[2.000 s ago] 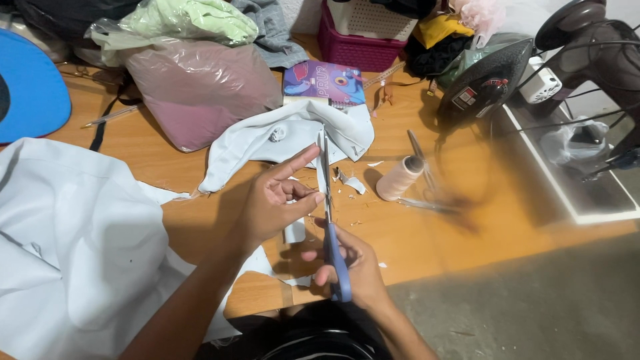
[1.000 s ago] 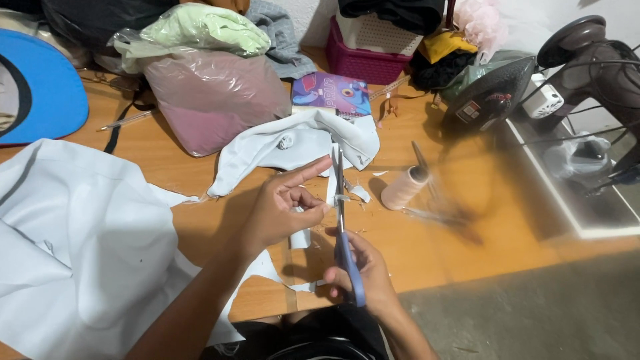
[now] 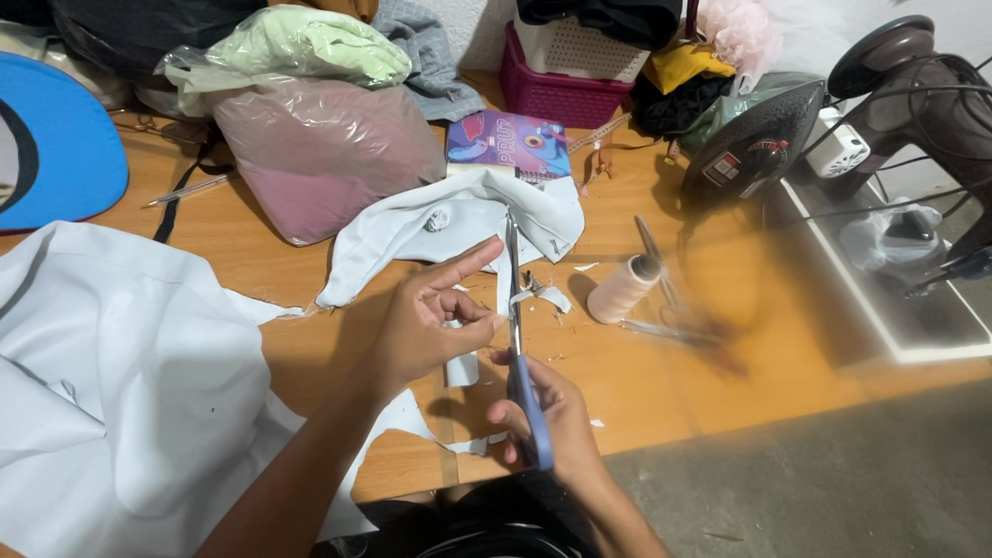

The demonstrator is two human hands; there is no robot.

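My right hand (image 3: 546, 411) holds scissors (image 3: 531, 411) with blue-purple handles, their blades pointing away from me. Between the thumb and fingers of my left hand (image 3: 446, 318) is a narrow white fabric strip (image 3: 503, 283), upright along the left side of the blades. Beyond the blade tips lies a crumpled piece of white fabric (image 3: 465, 209). A large white cloth (image 3: 147, 364) covers the left side of the table. Small fabric scraps (image 3: 554, 297) lie just right of the blades, and a cone of pale pink thread (image 3: 624, 288) stands farther right.
At the right are a clothes iron (image 3: 752, 147), a sewing machine (image 3: 914, 116) and a second pair of scissors (image 3: 659, 263), partly blurred. Behind are a bagged pink bundle (image 3: 325, 147), a notebook (image 3: 511, 143) and a magenta basket (image 3: 562, 89). A blue cap-like item (image 3: 70, 147) lies left.
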